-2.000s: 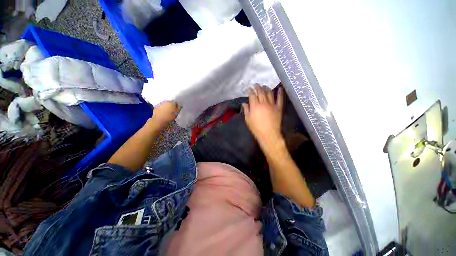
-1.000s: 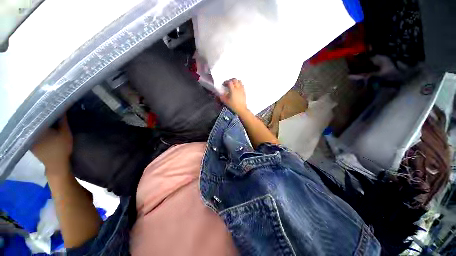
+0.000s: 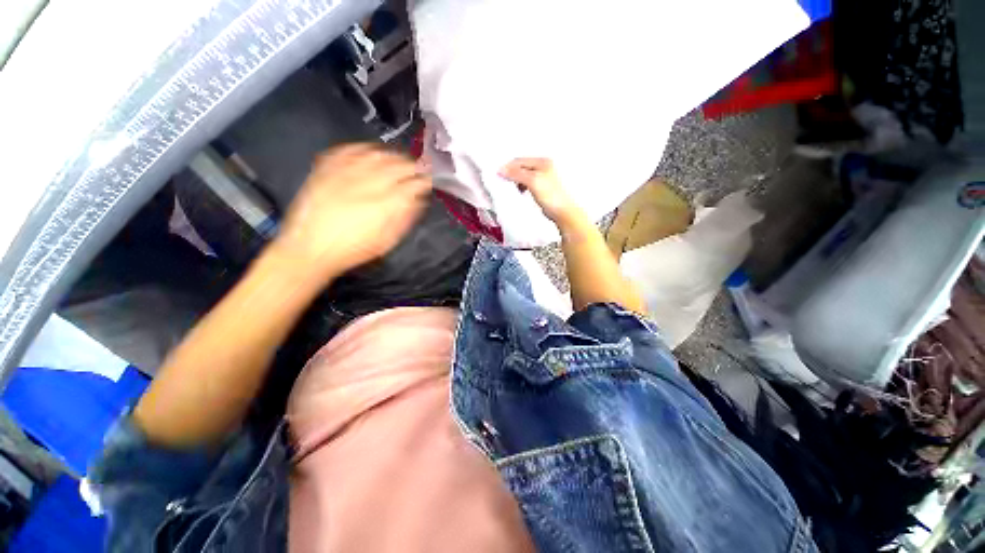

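A large white fabric panel (image 3: 562,92) spreads from the top centre down to my lap, with a creased lower left edge beside a dark red strip. My right hand (image 3: 540,186) is at the panel's lower part, with thumb and fingertips pinched together on the cloth. My left hand (image 3: 362,205) is blurred, over my dark-clothed lap, with its fingers at the panel's left edge. Whether it holds the cloth cannot be told.
The white table edge with a grey measuring strip (image 3: 162,124) curves across the upper left. Blue bins (image 3: 65,416) are at the lower left. A red object (image 3: 772,81), a brown piece (image 3: 650,216), white scraps (image 3: 691,265) and a pale container (image 3: 886,292) are on the right.
The view has swung to the right since the first frame. My left hand has moved from the table edge across my lap to the panel. My right hand has shifted slightly right and up.
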